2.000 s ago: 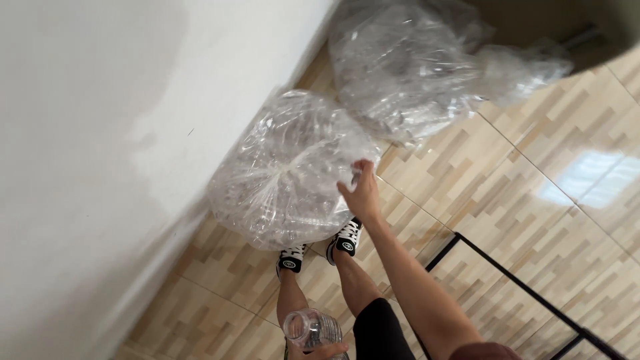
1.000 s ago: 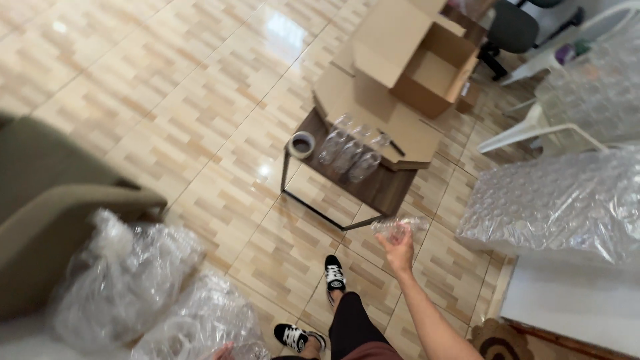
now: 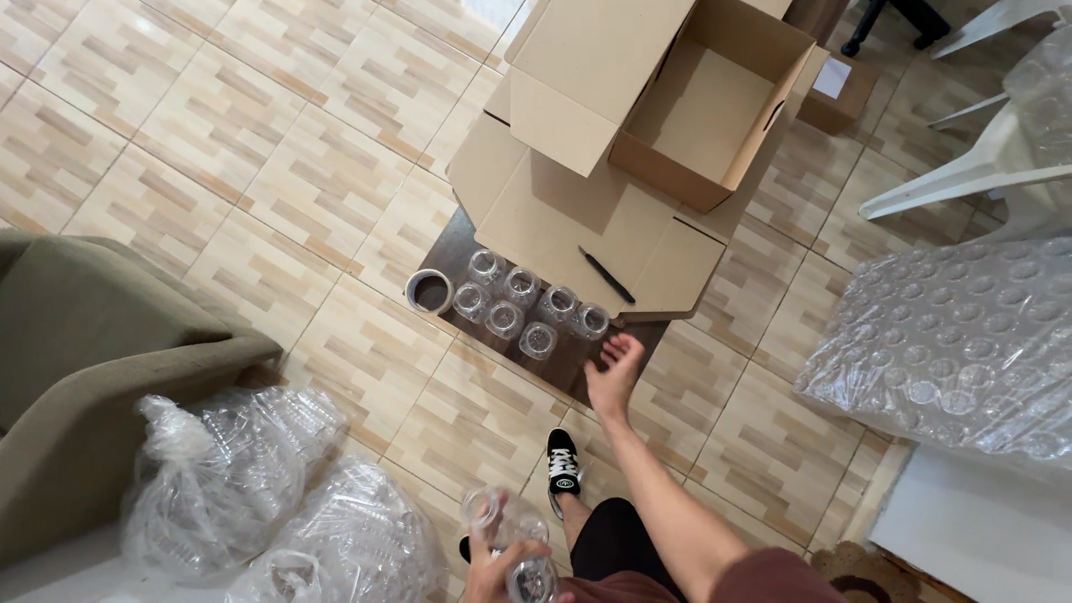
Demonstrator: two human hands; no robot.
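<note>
Two short rows of clear plastic jars [image 3: 504,320] stand on the dark wooden tabletop [image 3: 569,377], beside a roll of tape [image 3: 430,291]. My right hand [image 3: 614,368], its fingers apart and holding nothing, is over the tabletop just below the end jar [image 3: 590,321]. Low in the view, my left hand [image 3: 498,557] holds several clear plastic jars [image 3: 532,579] against its palm and fingers. A black craft knife [image 3: 607,275] lies on the flattened cardboard [image 3: 578,226] behind the rows.
An open cardboard box [image 3: 703,109] sits on the cardboard. Clear bags of plastic jars [image 3: 226,477] lie at lower left by a green armchair [image 3: 126,318]. At right are a large wrapped pack of jars [image 3: 955,343] and a white plastic chair [image 3: 988,159].
The view has swung from the bags by the wall to the table. Since one second ago, my right hand has let go of a jar at the table, and more jars stand in the rows.
</note>
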